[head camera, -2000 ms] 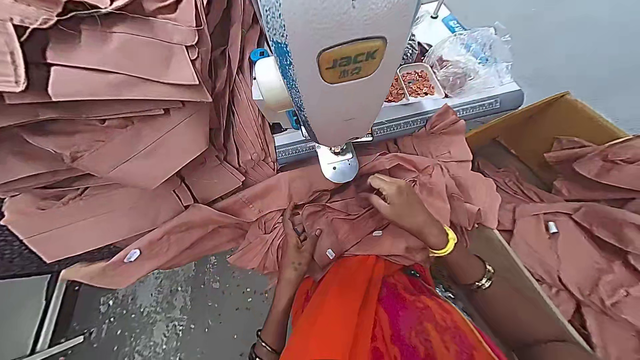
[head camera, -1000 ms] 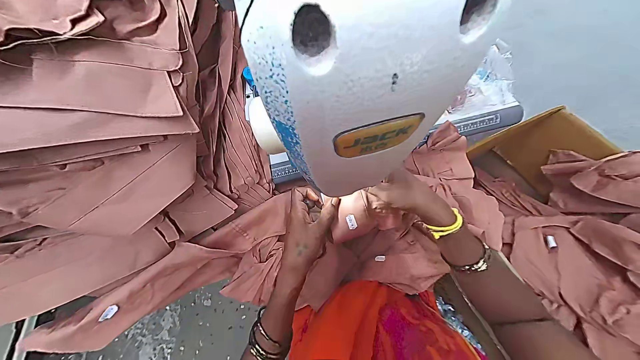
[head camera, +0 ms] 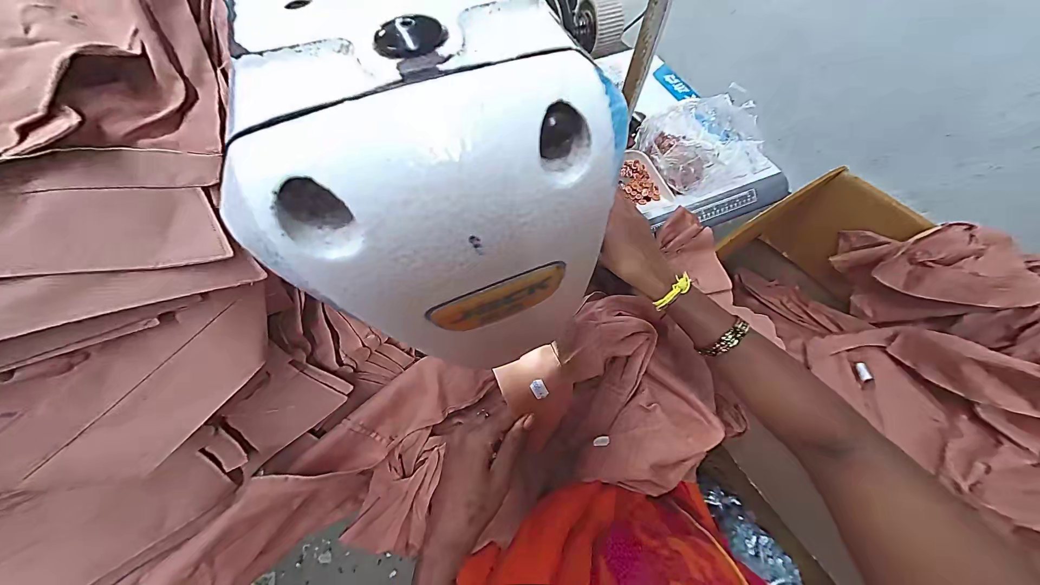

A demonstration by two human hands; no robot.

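A white Jack sewing machine head (head camera: 422, 187) fills the upper middle and hides its needle area. Under its front edge lies a dusty-pink garment (head camera: 642, 390), with a lit patch bearing a small white sticker (head camera: 539, 388). My left hand (head camera: 479, 443) rests on the cloth just below that patch, fingers bent; whether it pinches the fabric is unclear. My right hand (head camera: 634, 248), with a yellow band at the wrist, reaches to the right side of the machine head. Its fingers are hidden behind the machine, beside a tray of small orange-brown buttons (head camera: 639, 182).
Stacked pink garment pieces (head camera: 122, 366) fill the left side. At right, a cardboard box (head camera: 821, 215) holds more pink garments (head camera: 918, 366). A clear plastic bag (head camera: 699, 142) lies on the machine bed's far right part, above a printed ruler scale (head camera: 727, 208).
My right hand has moved from the cloth near the machine's front to its right side, by the button tray. My left hand has come down from the machine's edge. The view has shifted closer over the machine.
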